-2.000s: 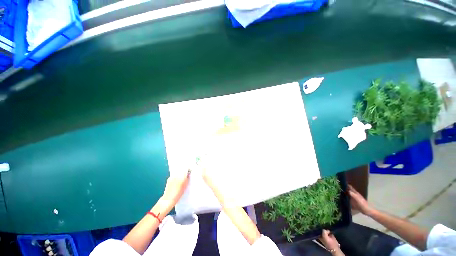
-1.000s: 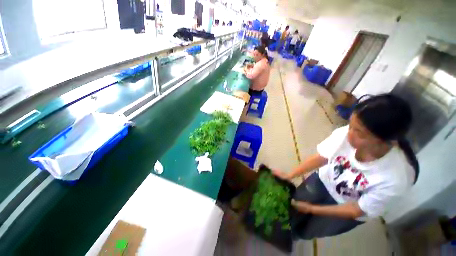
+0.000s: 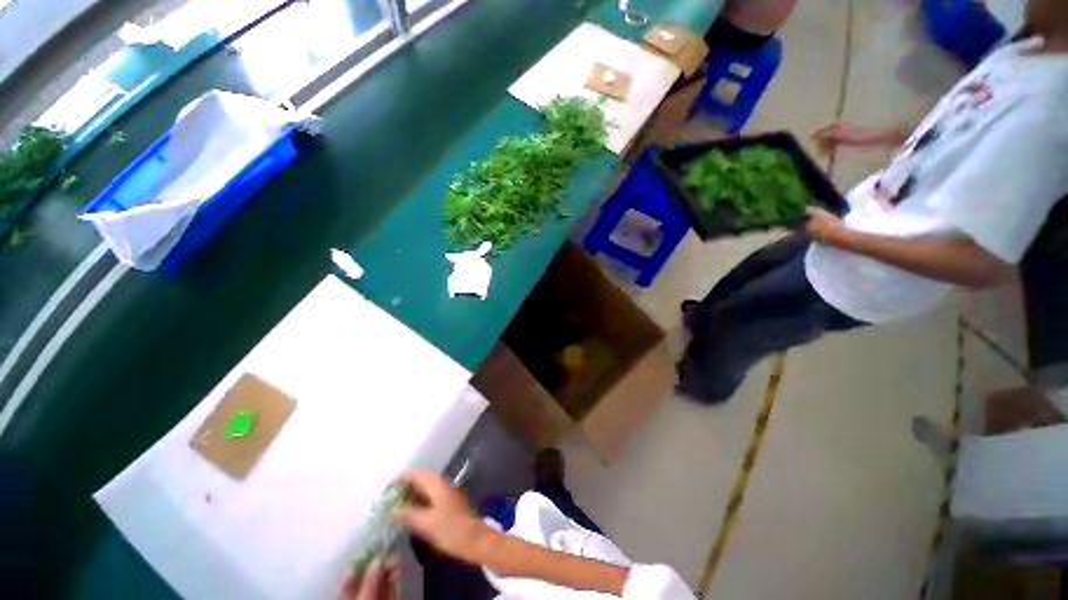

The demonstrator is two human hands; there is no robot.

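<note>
My right hand (image 3: 443,518) is at the lower edge of the white board (image 3: 340,375), with its fingers closed on a small blurred bunch of green sprigs (image 3: 384,522). My left hand (image 3: 372,579) is cut off by the bottom edge; its fingertips hold the lower end of the same bunch. The brown pad (image 3: 267,404) lies on the board, with a bright green round piece (image 3: 240,423) on it. The bunch is beside the pad, not touching it.
Loose sprigs (image 3: 521,176) and white crumpled cloth (image 3: 470,271) lie farther along the bench. An open carton (image 3: 627,393) stands below its edge. A blue bin (image 3: 193,193) is on the left. A person carries a black tray (image 3: 709,223) of greenery beyond a blue stool (image 3: 656,240).
The view has swung back toward the board, and my hands are in the picture again, with sprigs. The person with the black tray has stepped farther away, holding it higher.
</note>
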